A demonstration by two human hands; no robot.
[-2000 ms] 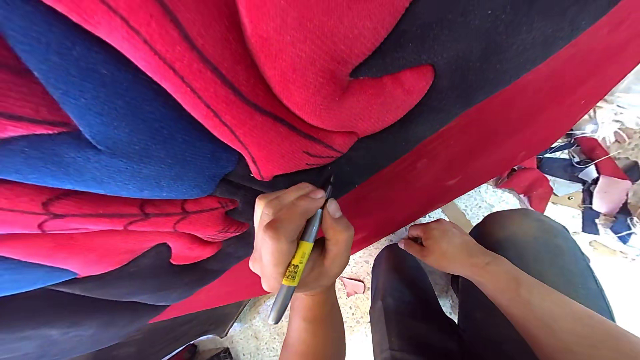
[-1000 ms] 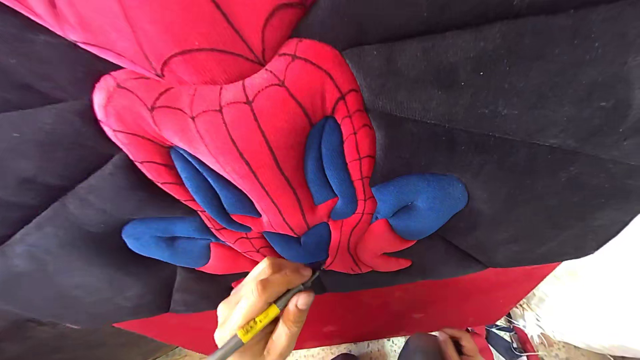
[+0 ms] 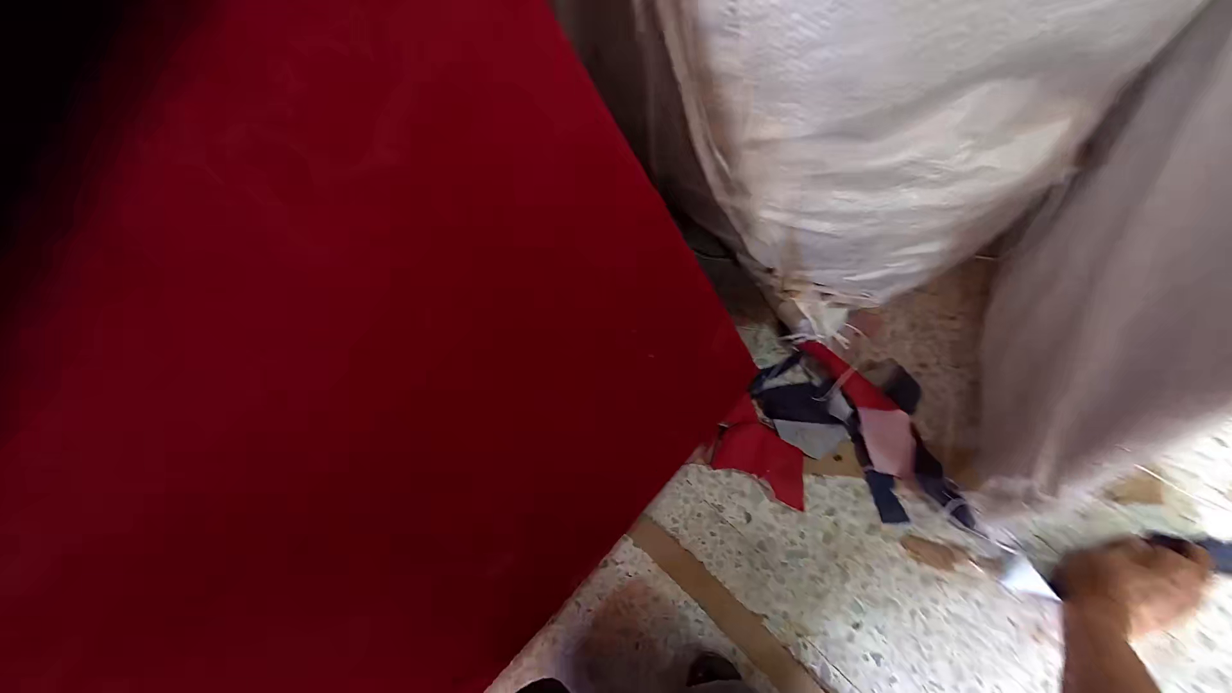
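My right hand [image 3: 1136, 587], motion-blurred, is low at the far right over the speckled floor, its forearm rising from the bottom edge. Its fingers look curled, with dark patches at both sides of the fist; whether it grips something is unclear. A pale pointed piece [image 3: 1028, 579] lies or sticks out just left of it. My left hand is out of view, and so is the marker. Smooth red fabric [image 3: 385, 337] fills the left half, its corner pointing right. Dark blur covers the upper left corner.
Fabric scraps in red [image 3: 765, 457], dark blue and pink [image 3: 887, 441] lie on the terrazzo floor [image 3: 818, 549] beside the red corner. Behind them stands a full white sack [image 3: 866, 144], with greyish cloth [image 3: 1116, 289] at its right. A brown strip [image 3: 712, 587] crosses the floor.
The view has swung far to the right, off the red and blue padded figure. The left hand with the marker has left the view; the right hand now shows at the far right.
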